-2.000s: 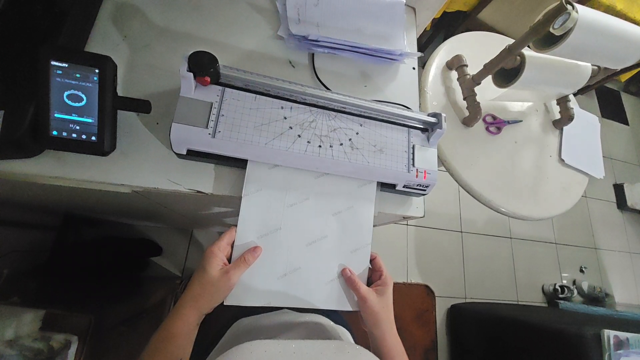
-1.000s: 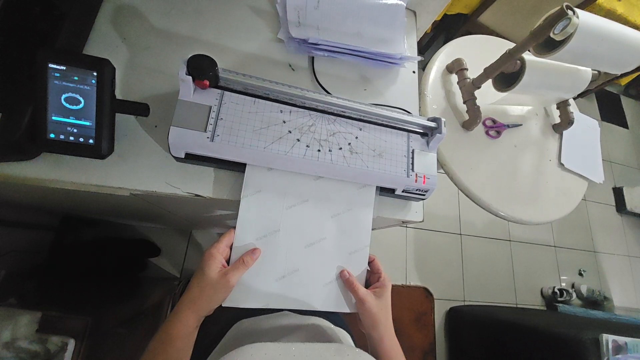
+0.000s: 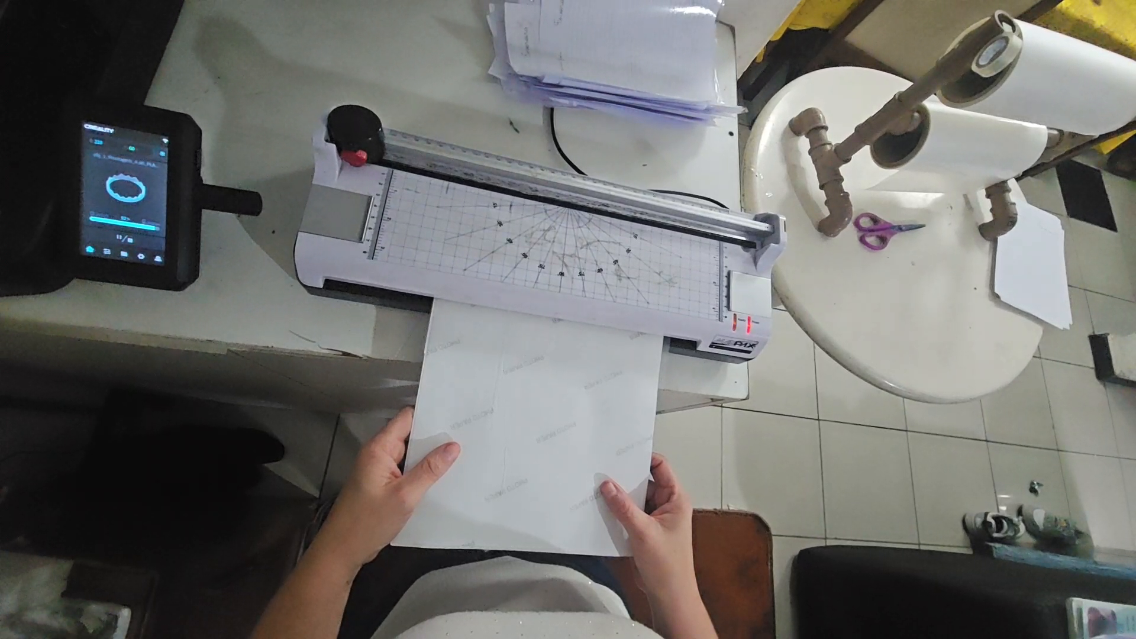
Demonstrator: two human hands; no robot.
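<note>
A white sheet with faint repeated marks (image 3: 532, 426) lies face up between my hands, its far end hidden under the front of a white laminator with a built-in paper trimmer (image 3: 532, 248). My left hand (image 3: 395, 479) pinches the sheet's left edge, thumb on top and fingers beneath. On the right edge, my right hand (image 3: 652, 515) grips it the same way near the lower corner. Two small red lights glow at the machine's right front. The trimmer's black and red cutter head (image 3: 355, 133) rests at the left end of its rail.
Behind the machine lies a stack of papers in plastic sleeves (image 3: 612, 53). A device with a lit screen (image 3: 124, 195) stands left. On a round white table (image 3: 887, 328) are purple-handled scissors (image 3: 879, 231), paper rolls (image 3: 976, 146) on a pipe stand, and white sheets (image 3: 1029, 257).
</note>
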